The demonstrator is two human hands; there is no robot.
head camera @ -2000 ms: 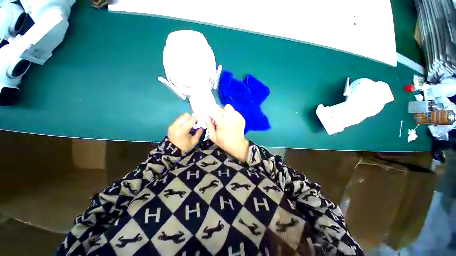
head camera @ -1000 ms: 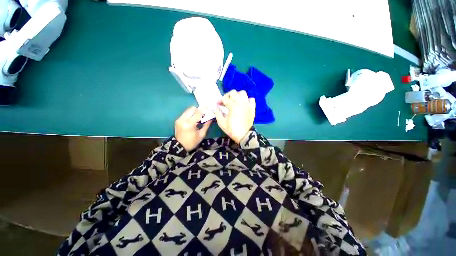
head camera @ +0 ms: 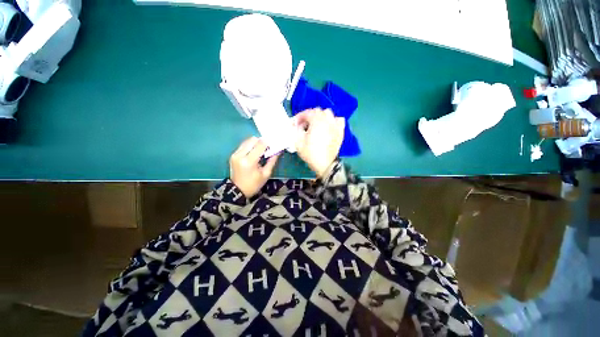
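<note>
A white security camera [head camera: 255, 59] lies on the green mat in front of me, its rounded head pointing away and its narrower neck and base towards me. A thin white antenna stands out on each side of the head. My left hand [head camera: 250, 166] grips the left near corner of the base. My right hand [head camera: 319, 139] is at the right side of the base, fingers bent against it. Whether a small piece is between the right fingertips cannot be told. A crumpled blue cloth [head camera: 337, 102] lies just right of the camera, partly behind my right hand.
Another white camera [head camera: 468, 120] lies at right. A white camera cluster [head camera: 46, 46] is at far left. A white board [head camera: 408, 23] runs along the back. An orange-brown bottle [head camera: 562, 128], a crumpled white scrap [head camera: 536, 153] and silver-grey packets [head camera: 569, 36] are at far right. Brown cardboard is below the bench edge.
The camera's base has turned a little, and the head now points more straight away. My right hand has moved slightly up and to the right along the base. The whole view has shifted slightly.
</note>
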